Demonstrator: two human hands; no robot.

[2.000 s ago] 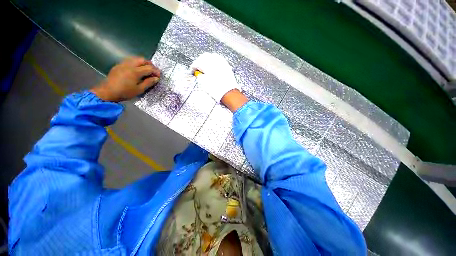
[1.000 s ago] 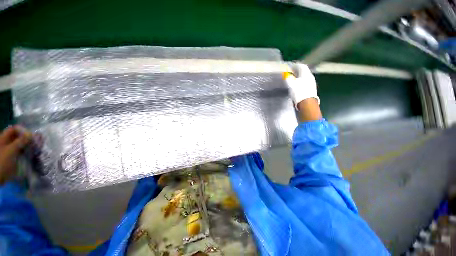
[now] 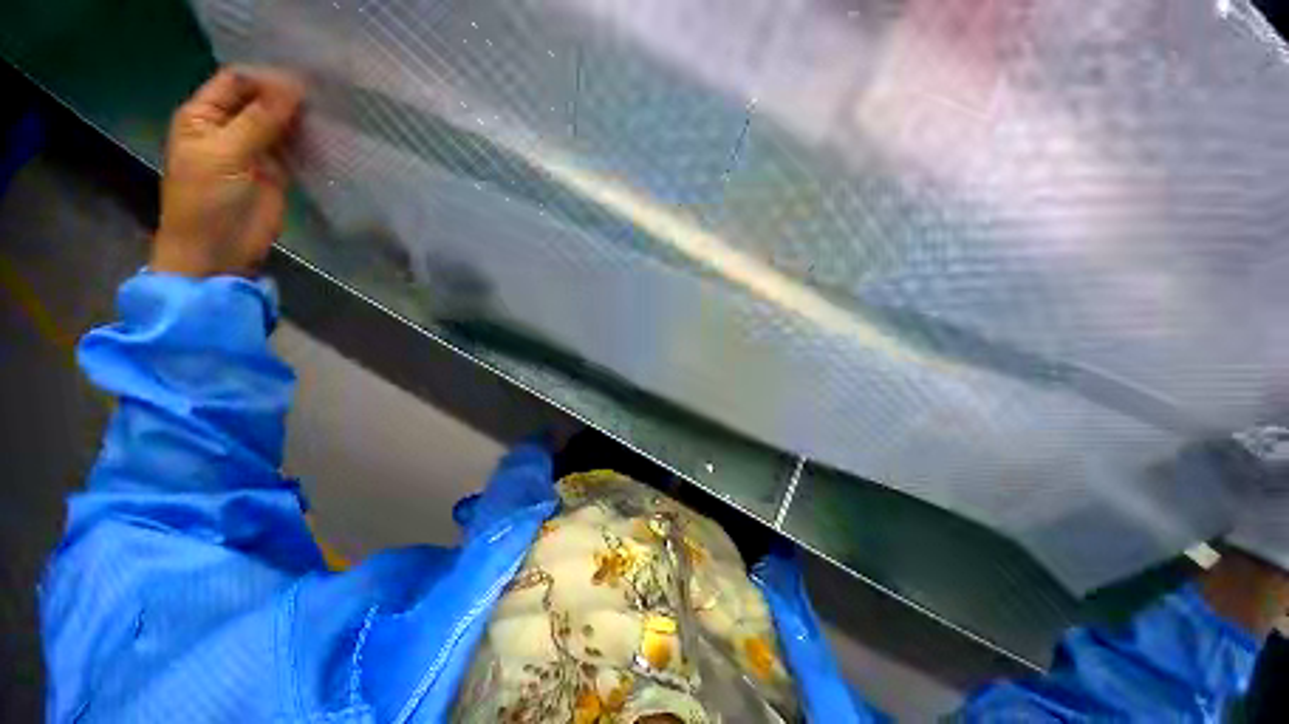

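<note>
The wide bubble-wrap pouch sheet (image 3: 679, 212) is raised off the bench, close to the camera, see-through and blurred. It spans from upper left to the right edge. My bare left hand (image 3: 226, 170) is closed with its fingertips pinched on the sheet's left end. My right hand (image 3: 1251, 583) is at the lower right edge, at the sheet's right end. Only its wrist and a little white at the cuff show clearly. Its fingers are hidden or blurred.
The dark green bench (image 3: 905, 530) lies below the sheet, with its thin pale front edge running diagonally towards lower right. A pale rail shows blurred through the sheet. Grey floor (image 3: 375, 431) with a yellow line is below left. My printed clothing is at bottom centre.
The sheet has gone from lying across the bench to being lifted towards the camera. My left hand has risen with its left end. My right hand has moved to the lower right edge.
</note>
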